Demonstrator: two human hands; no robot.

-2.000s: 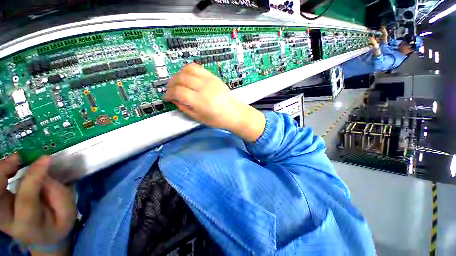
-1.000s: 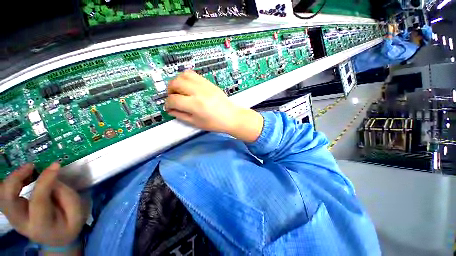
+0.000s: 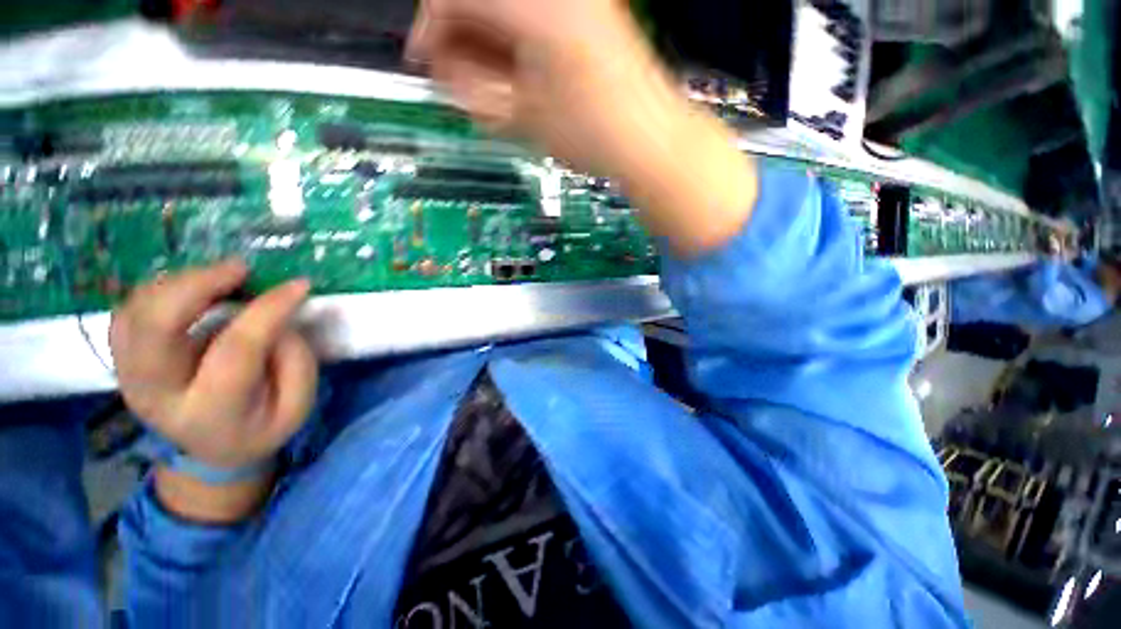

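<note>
A row of long green printed circuit boards lies between pale rails. My left hand, with a light blue wrist band, is at the near rail at lower left. Its fingertips are over the board's near edge, fingers apart and partly curled, with nothing clearly seen in them. My right hand is raised above the far rail at the top, in front of a dark bin area. It is blurred, and whether it holds anything cannot be told. My right forearm hides part of the boards.
The near rail runs along my front. Behind the boards are dark bins and a white tray with black parts. Red pieces show at the top left. Another person's blue sleeve is farther down the line at right.
My right hand has left the board, moving up and back over the far rail. My left hand stays by the near rail. The view has turned, and my left hand appears farther right.
</note>
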